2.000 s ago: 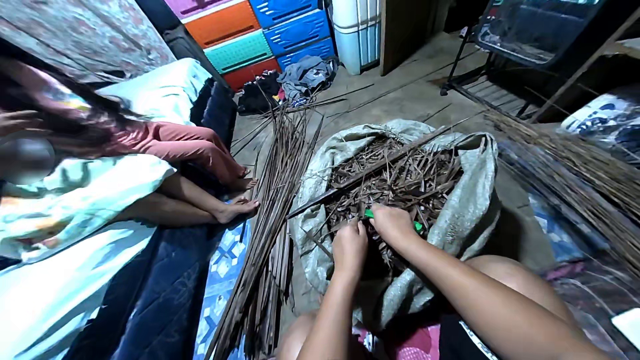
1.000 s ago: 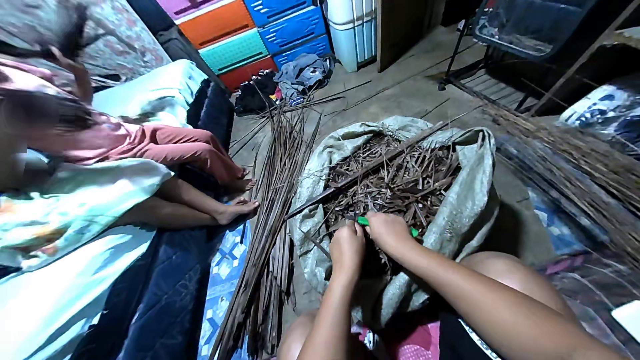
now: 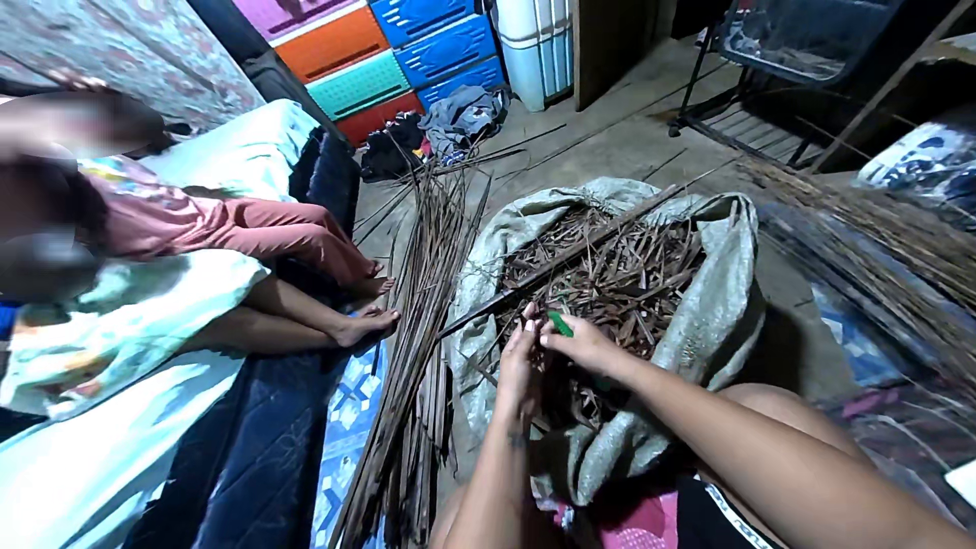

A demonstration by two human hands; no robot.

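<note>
My right hand (image 3: 583, 341) is closed on a small green-handled tool (image 3: 560, 323), probably a knife, over the near part of an open woven sack (image 3: 713, 328). Beside it, nearly touching, is my left hand (image 3: 520, 358), its fingers raised; whether it pinches a piece of dry leaf is too small to tell. Brown dry leaf scraps (image 3: 648, 282) fill the sack. A long dark stalk (image 3: 564, 263) lies slanting across its mouth.
Long dry palm fronds (image 3: 415, 305) lie left of the sack, and a bundle of thin stalks (image 3: 869, 236) lies right. Two people sit on a mattress (image 3: 259, 427) at left, feet near the fronds. Clothes (image 3: 465, 118) lie before plastic drawers (image 3: 442, 46).
My left hand's fingers have opened somewhat from a closed grip beside the green tool. At the left, the person in pink has shifted arms and upper body.
</note>
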